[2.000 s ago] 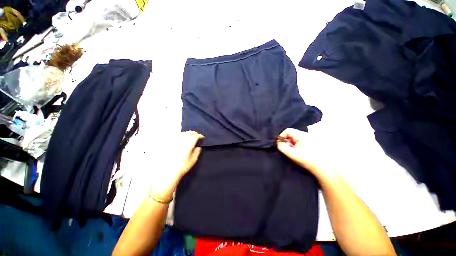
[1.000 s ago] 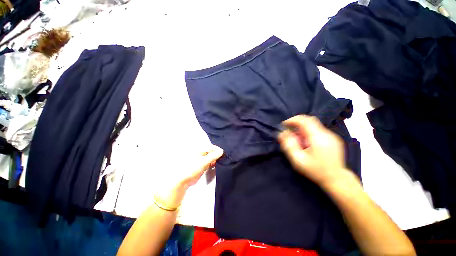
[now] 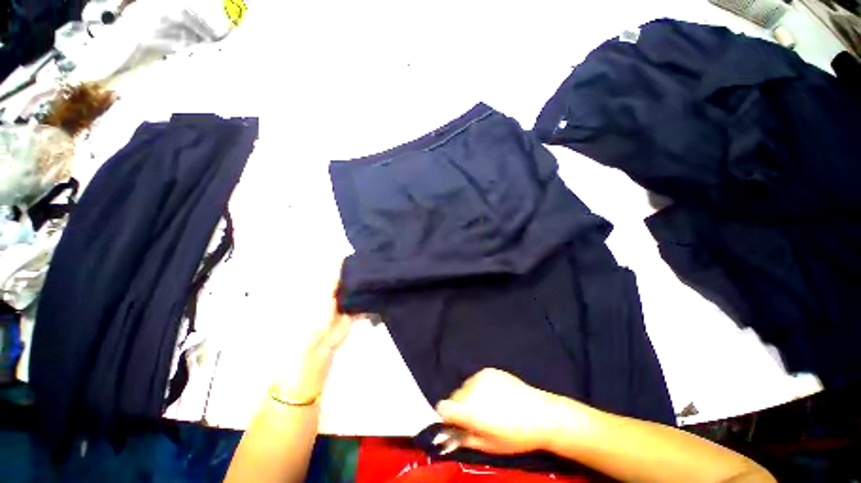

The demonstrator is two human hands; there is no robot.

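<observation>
A dark navy skirt (image 3: 453, 203) lies on the white table in front of me, its waistband with a thin pale line at the far end. An upper layer ends mid-garment over a longer, darker layer (image 3: 500, 325). My left hand (image 3: 330, 325) is at the left edge of the upper layer and holds its folded edge; the fingertips are partly hidden by cloth. My right hand (image 3: 486, 415) is closed on the skirt's lower edge close to the red apron (image 3: 378, 459). A small pale metallic glint shows at its fingers; I cannot tell what it is.
A long folded navy stack (image 3: 142, 274) lies at the left, with a dark strip (image 3: 215, 250) beside it. A large crumpled navy heap (image 3: 717, 132) covers the right side. Plastic bags (image 3: 33, 156) and brown fibre scraps (image 3: 80, 106) lie at the far left. The table's front edge (image 3: 736, 406) curves near me.
My right hand has moved from mid-garment down to the lower edge near the apron. My left hand has shifted left with the upper layer's edge. The skirt's lower part has become narrower and bunched.
</observation>
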